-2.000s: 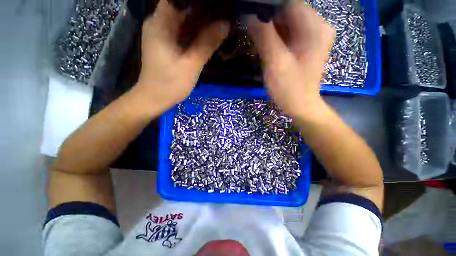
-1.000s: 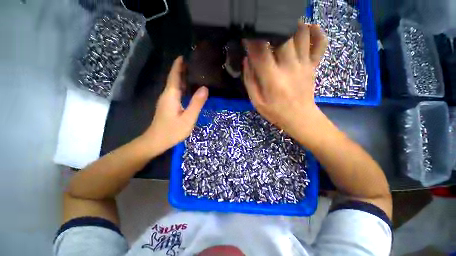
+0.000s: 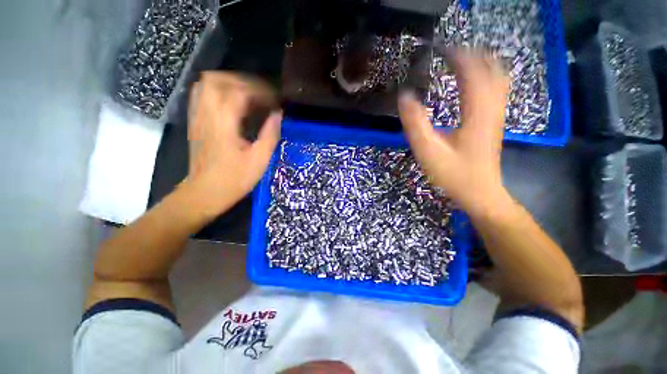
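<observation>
My left hand [image 3: 228, 139] is blurred at the left, beside the near blue tray's far left corner, its fingers curled and apart from the thumb, with nothing visible in it. My right hand [image 3: 464, 131] is blurred over the near left part of the far blue tray [image 3: 559, 88], thumb and fingers apart, with no part visible in it. The near blue tray [image 3: 358, 291] holds a heap of short silver cylinders [image 3: 358, 219]. On the dark machine bed [image 3: 311, 80] between the hands are many tiny bright rings [image 3: 387, 62] and a small rounded piece [image 3: 352, 73].
A clear bin of metal parts [image 3: 164, 55] stands at far left above a blank white card [image 3: 123, 166]. The far blue tray is full of cylinders. Two clear bins [image 3: 630, 80] [image 3: 635, 204] stand at the right. The dark bench edge runs near my body.
Both hands have moved off the bed, the left leftward and the right rightward over the far tray. The grey machine head over the bed is out of view, and the scattered rings now show.
</observation>
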